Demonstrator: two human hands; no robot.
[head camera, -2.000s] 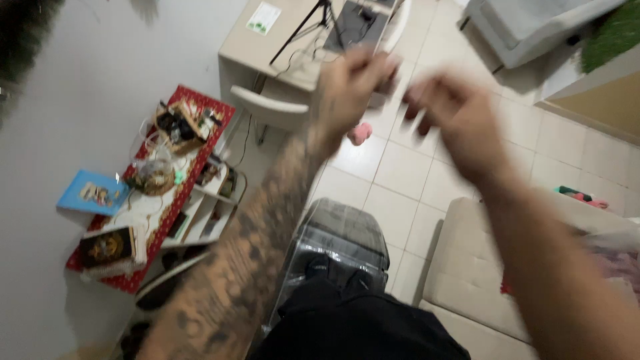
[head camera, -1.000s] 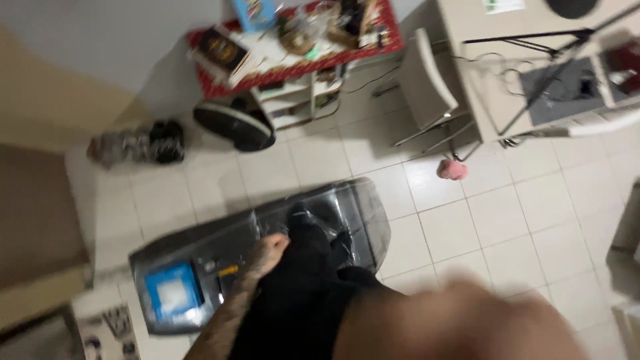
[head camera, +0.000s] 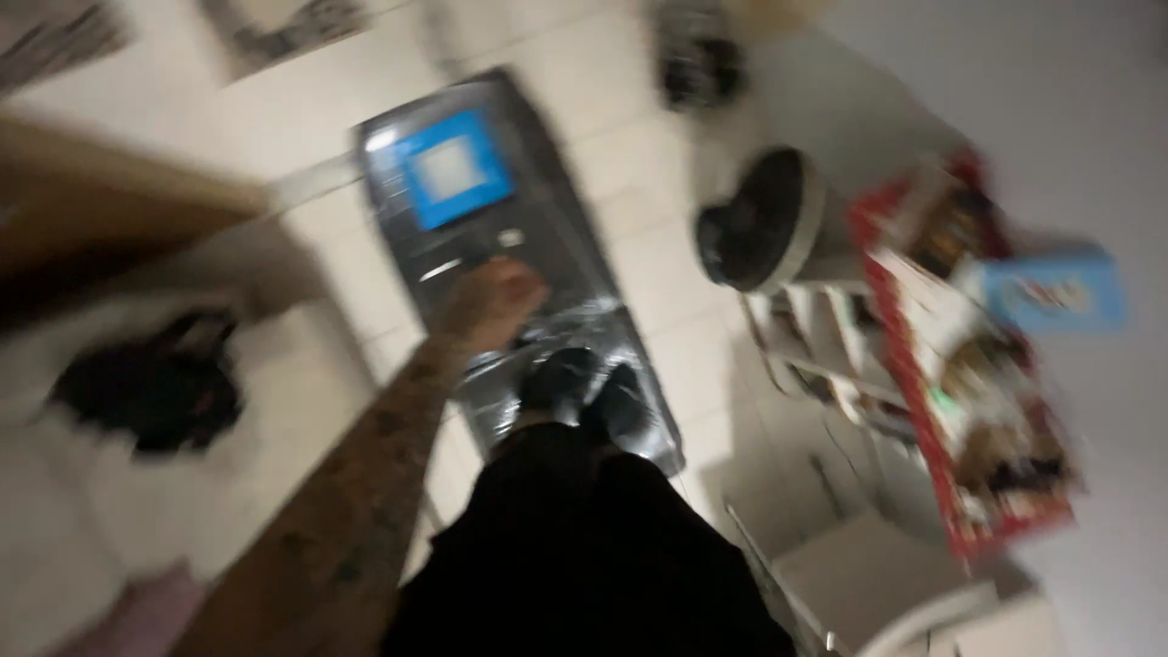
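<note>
My tattooed left arm reaches up from the lower left, and my left hand (head camera: 500, 297) is over the middle of a long dark mat-like piece wrapped in clear plastic (head camera: 557, 210). The hand is blurred, so whether its fingers hold anything does not show. A blue square with a white centre (head camera: 456, 169) lies on the far end of the wrapped piece, beyond the hand. Small pale marks or items show near the fingertips. My feet in dark footwear (head camera: 589, 392) stand on the near end. My right hand is out of the picture.
On the right stands a table with a red-edged cloth (head camera: 899, 338), loaded with several objects and a light blue picture (head camera: 1054, 292). A round black object (head camera: 762, 219) is beside it. A chair (head camera: 881, 566) stands lower right. A black bag or cloth (head camera: 151, 383) lies on a pale surface at left.
The view has swung round strongly. Both hands were raised in front two seconds ago; my left hand is now low over the wrapped piece, and the right has left the view.
</note>
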